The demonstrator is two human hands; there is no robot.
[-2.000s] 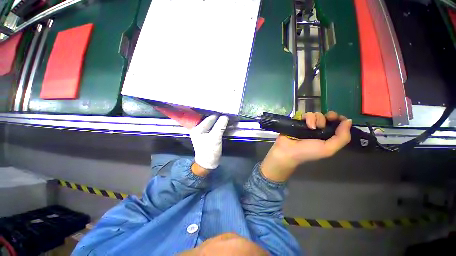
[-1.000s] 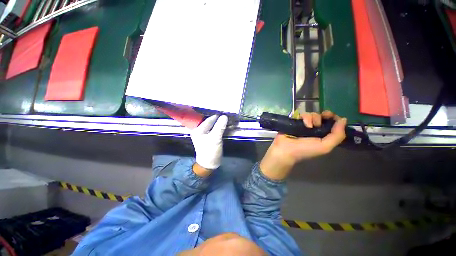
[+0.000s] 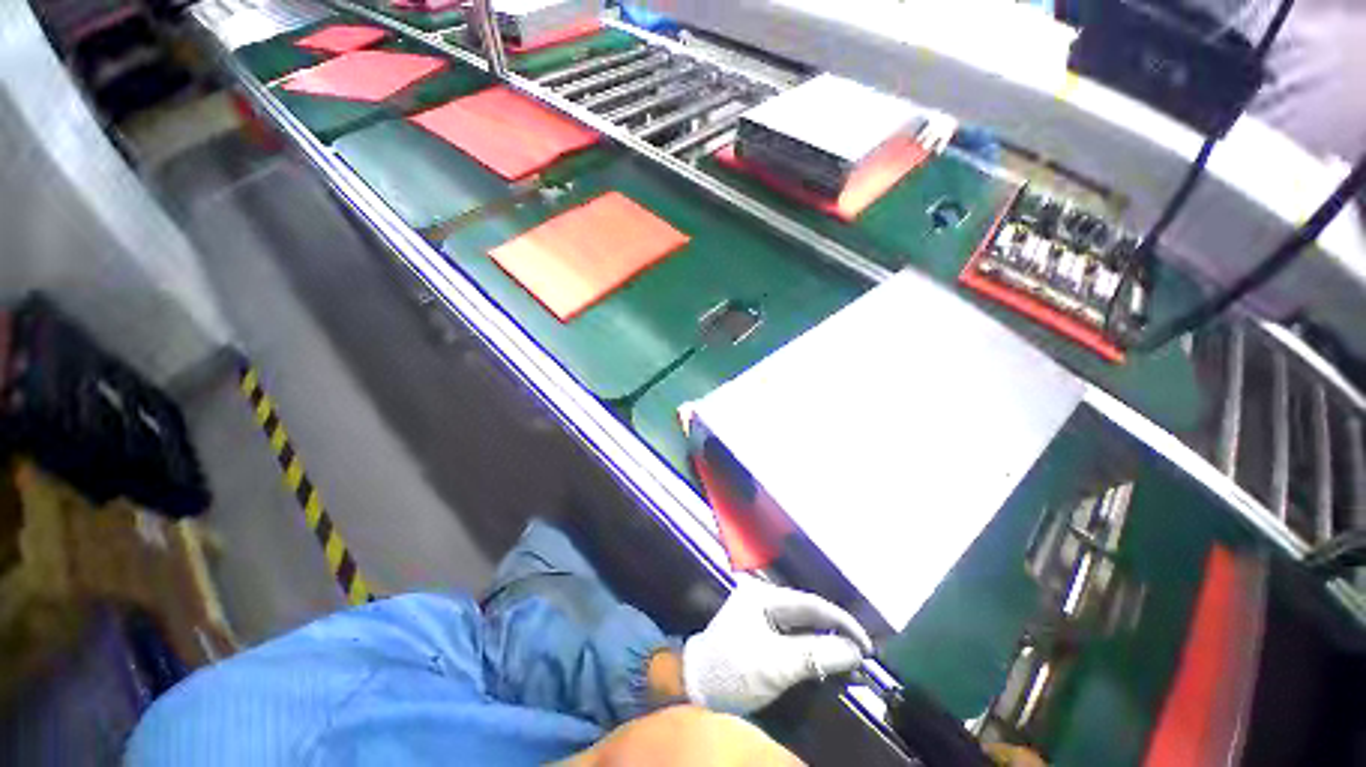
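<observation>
An enclosure with a flat white cover (image 3: 891, 435) lies at an angle on a red pad (image 3: 737, 517) over the green board. My left hand (image 3: 772, 647), in a white glove, is at the enclosure's near edge with curled fingers; whether it grips anything is unclear. The black electric screwdriver (image 3: 936, 734) lies beside the near corner, cut off by the bottom edge, its tip by my left fingertips. Only a sliver of my right hand (image 3: 1014, 755) shows at the screwdriver.
Red pads (image 3: 592, 252) lie on green boards to the left. Beyond the rail are another enclosure (image 3: 832, 120), an open unit with metal parts (image 3: 1064, 255) and rollers (image 3: 644, 93). Black cables hang at upper right. Black crates (image 3: 105, 412) and yellow-black tape (image 3: 304, 487) are at left.
The view has swung left and shows more of the line. The enclosure now appears lower right. The right hand and screwdriver are mostly out of the picture. The left hand stays by the enclosure's near edge.
</observation>
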